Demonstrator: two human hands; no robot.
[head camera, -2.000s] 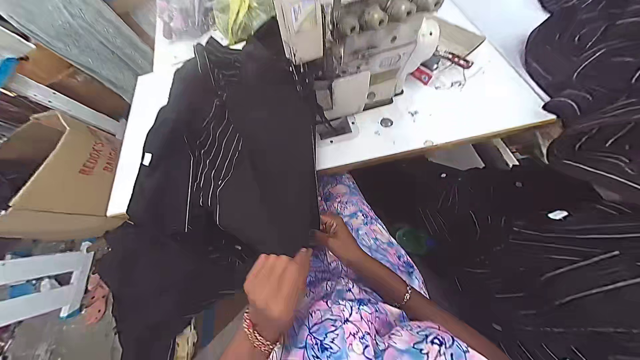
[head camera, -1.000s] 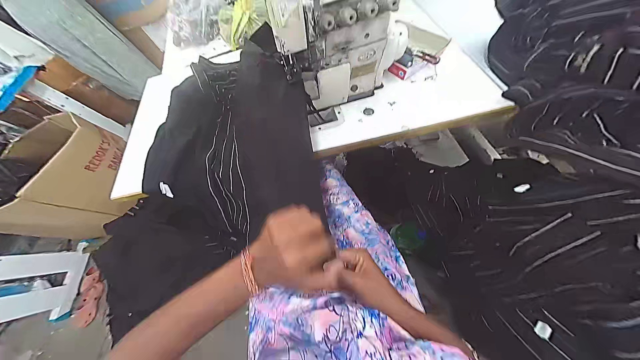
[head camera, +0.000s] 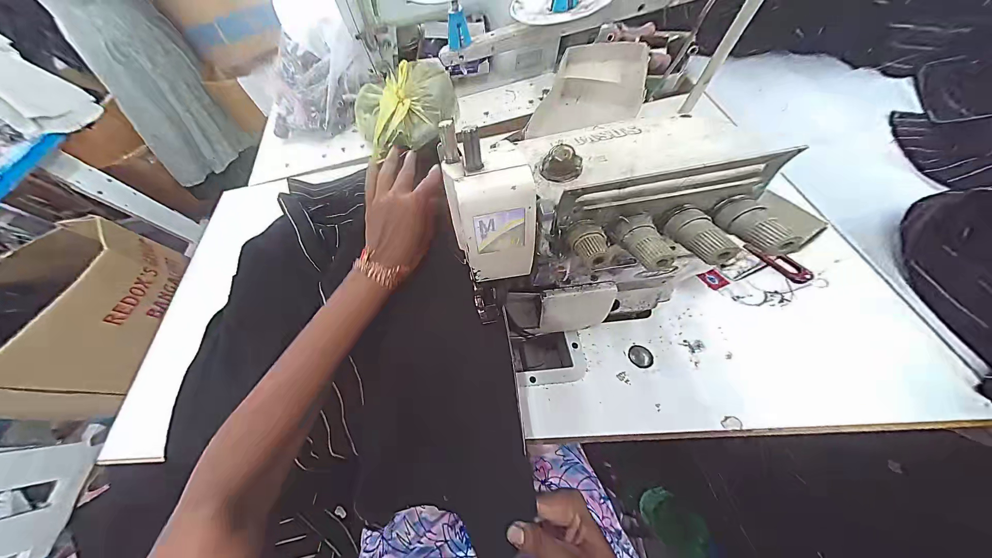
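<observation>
My left hand (head camera: 399, 213) lies with its fingers apart on the far part of a black fabric piece (head camera: 442, 387), left of the head of an overlock sewing machine (head camera: 496, 209). Near the bottom, my right hand (head camera: 562, 527) pinches the near right corner of this fabric between thumb and fingers. The fabric's right edge runs under the presser foot (head camera: 486, 302) and down over the table's front edge. More black fabric with pale thread lines (head camera: 256, 310) is bunched on the left of the white machine table (head camera: 744, 372).
An open cardboard box (head camera: 85, 318) stands at the left. A yellow-tied plastic bag (head camera: 407, 105) is behind the machine. Red-handled thread snips (head camera: 779, 263) lie on the table beside the tension knobs. Dark cut pieces (head camera: 949, 256) lie at the right on a white surface.
My left hand has left the near end of the fabric, where both hands were together, and moved up beside the machine head. My right hand stays at the near edge. The view has shifted toward the machine.
</observation>
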